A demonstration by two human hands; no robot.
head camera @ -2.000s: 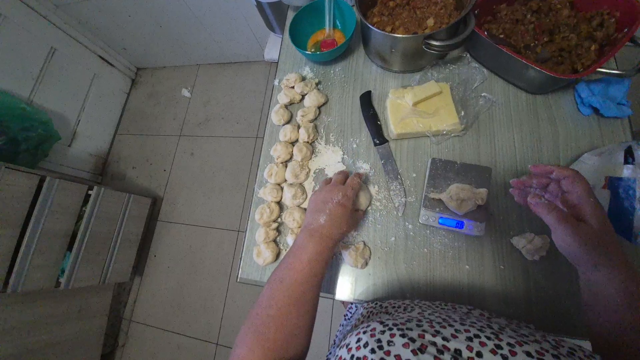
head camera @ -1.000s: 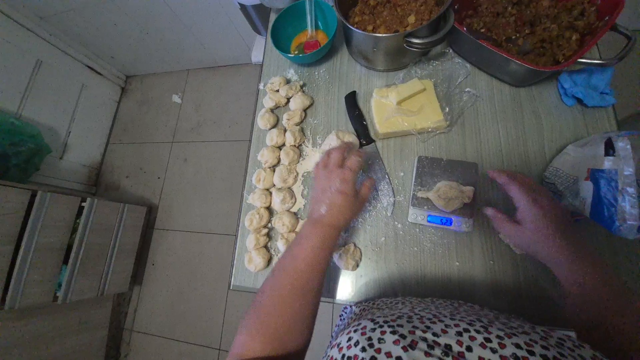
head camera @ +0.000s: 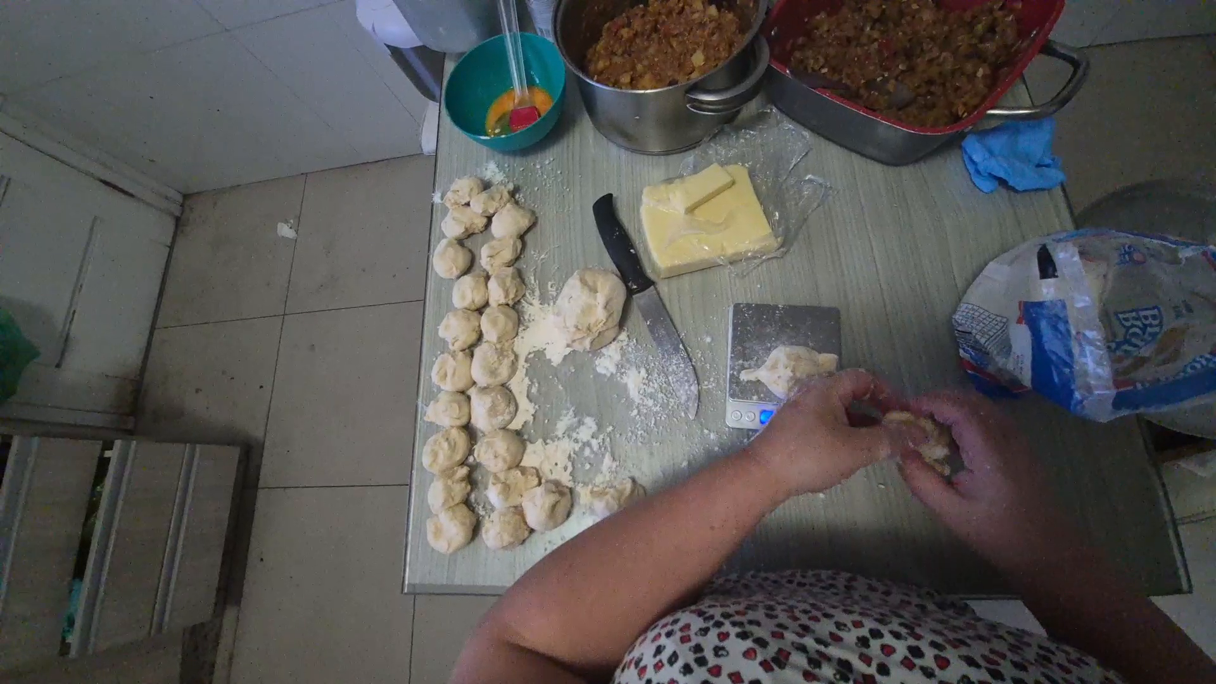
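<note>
A small piece of dough (head camera: 929,441) is between my two hands, right of the digital scale (head camera: 752,328). My right hand (head camera: 983,465) is closed around it. The fingers of my left hand (head camera: 836,432) pinch its near side. On the scale's plate lies another dough piece (head camera: 790,369), partly behind my left fingers. A larger dough lump (head camera: 590,309) rests on scattered flour, beside a black-handled knife (head camera: 662,332). Dough balls (head camera: 493,364) stand in two rows along the table's left side. One more dough piece (head camera: 611,496) lies partly behind my left forearm.
Behind the knife sits a block of butter (head camera: 708,223) on plastic wrap. A teal bowl (head camera: 464,100) with a brush, a steel pot (head camera: 646,123) and a red-lined pan (head camera: 845,123) line the far edge. A blue cloth (head camera: 1015,157) and a flour bag (head camera: 1092,332) are at right.
My left hand has moved right, from the large dough lump to my right hand. The small dough piece, seen on the table at right two seconds ago, appears to be between them.
</note>
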